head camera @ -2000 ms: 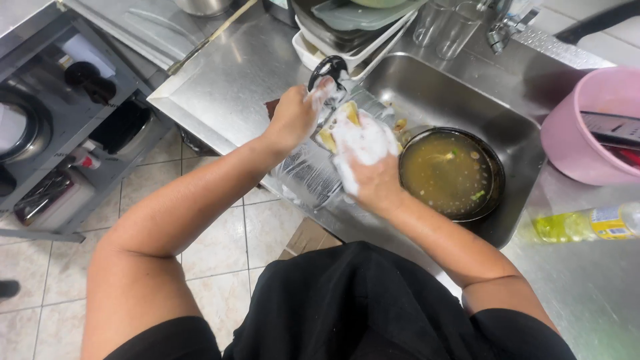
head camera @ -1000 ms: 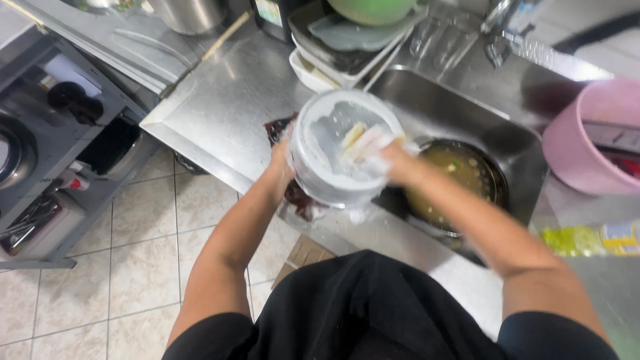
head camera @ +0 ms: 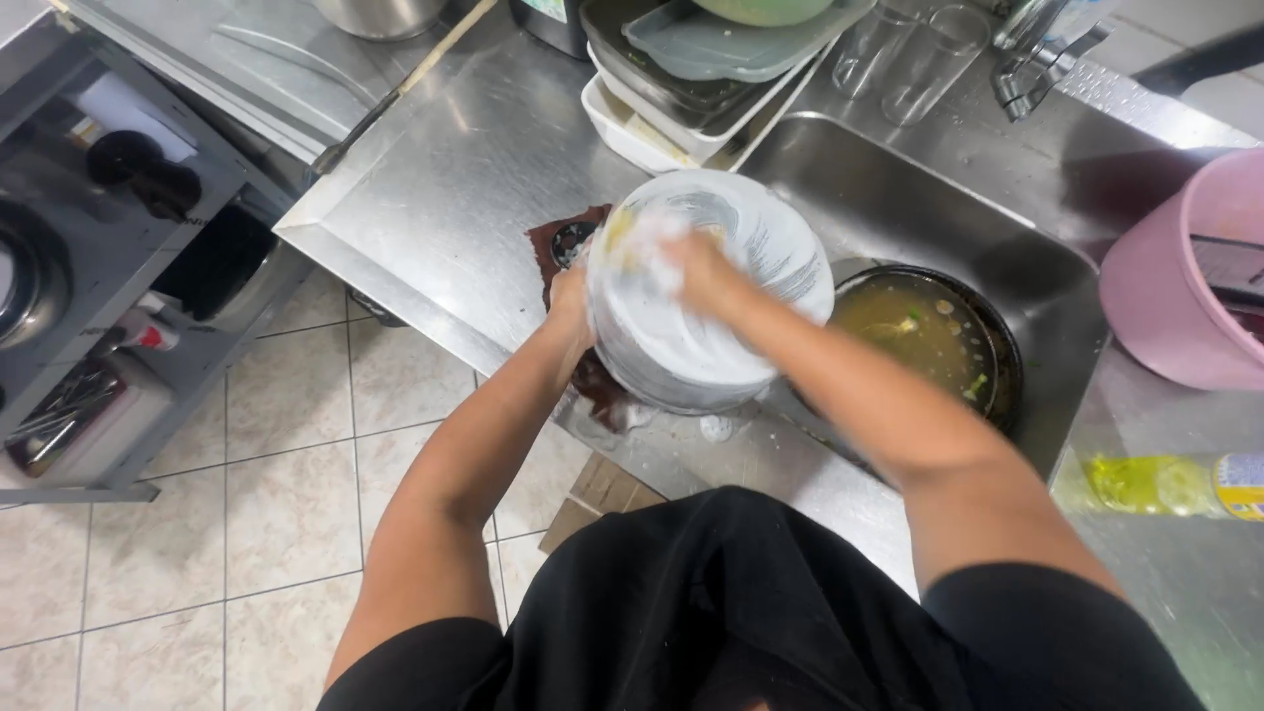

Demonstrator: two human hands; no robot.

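A round metal pot, its upturned bottom coated in white suds, is tilted over the counter beside the sink. My left hand grips its left side, fingers partly hidden behind it. On the soapy bottom, my right hand presses a yellowish sponge, blurred and covered in foam. Under the pot lies a dark brown cloth or mat, with a black ring-shaped piece near my left hand. To the right, a dark round pan full of murky water with food scraps sits in the sink.
The steel sink has stacked trays and drinking glasses behind it, and a faucet at the back. Rightward stand a pink bucket and a lying bottle of yellow-green liquid. A shelf unit is at left.
Two seconds ago my left hand held a soapy black item and my right the sponge; the pot came into my hands afterwards. Its bottom now faces up, while one second ago its inside seemed to show.
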